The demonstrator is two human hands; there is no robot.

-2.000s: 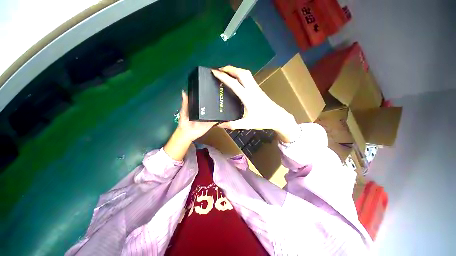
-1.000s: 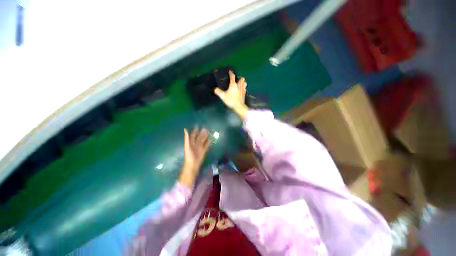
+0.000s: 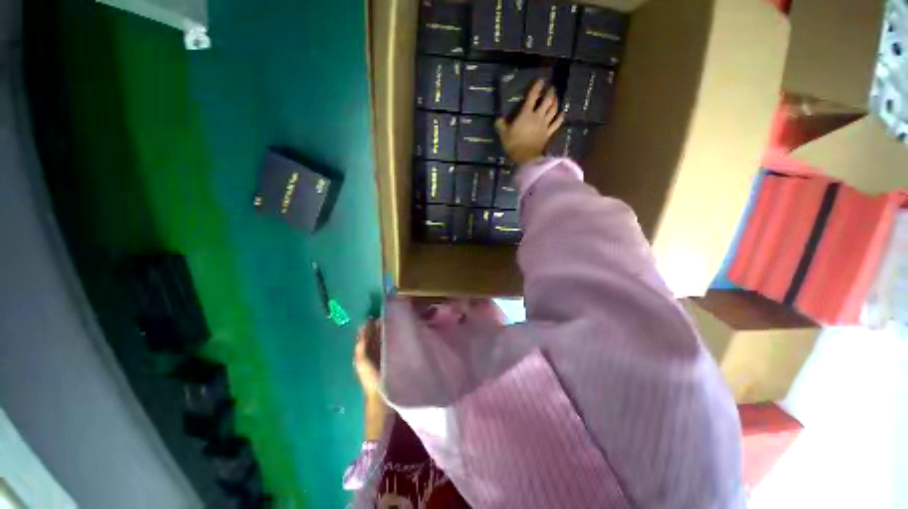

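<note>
The open brown shipping carton [image 3: 393, 199] holds rows of black gift boxes [image 3: 436, 84] with gold lettering. My right hand [image 3: 530, 124] is inside it, fingers and thumb around the sides of one gift box [image 3: 518, 84], which sits slightly askew among the others. My left hand [image 3: 367, 356] is at the edge of the green work ledge, low beside the carton, partly hidden by my sleeve; whether it holds anything cannot be seen. A spare closed gift box [image 3: 296, 189] lies alone on the green work ledge [image 3: 343, 89], left of the carton.
A thin dark item with a bright green end [image 3: 337, 312] lies on the ledge. Several black boxes [image 3: 169, 303] stand on the conveyor belt [image 3: 224, 288] at left. The shelf bracket [image 3: 196, 38] hangs upper left. Red stacks [image 3: 777, 234] and other cartons [image 3: 762, 348] are at right.
The view has turned to the carton. The box held in both hands earliest is out of them. My right hand has left the dark boxes by the belt and now grasps one in the carton.
</note>
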